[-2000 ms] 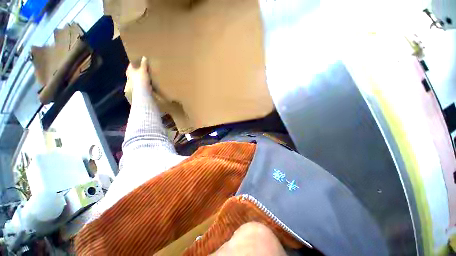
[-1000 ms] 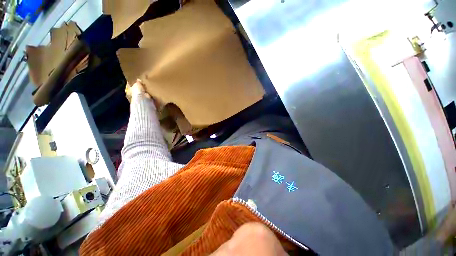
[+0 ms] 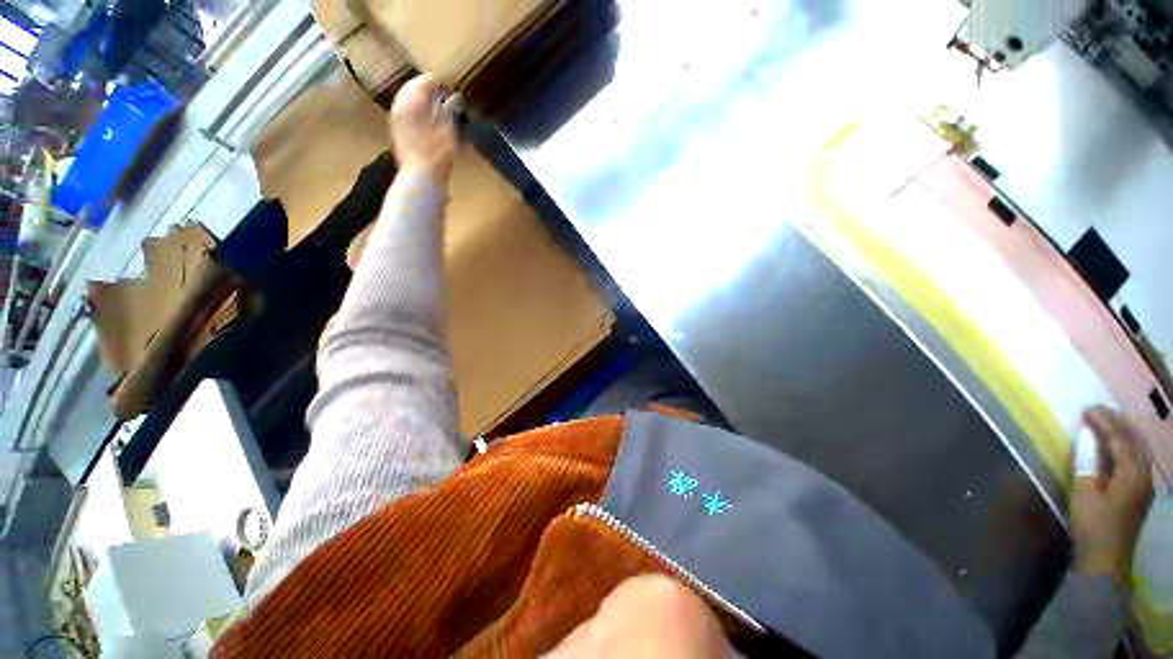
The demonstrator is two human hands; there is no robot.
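My left hand is at the near edge of an upper brown panel stack, top centre. Its fingertips are small and partly hidden, so a grip is unclear. Another brown panel stack lies below, partly covered by my left sleeve. My right hand, with a white cover on one finger, is at the near end of the white template board, which has yellow and pink strips and black squares. Whether it holds the board or only touches it is unclear.
A shiny metal table lies between the stacks and the board. Part of the machine head is at the top right. Brown panels hang over dark cloth at the left. White equipment is at the lower left, a blue container at the upper left.
The view has shifted. My left hand has moved from the lower large brown panel up to the upper stack. My right hand, blurred at the edge before, now shows clearly at the board.
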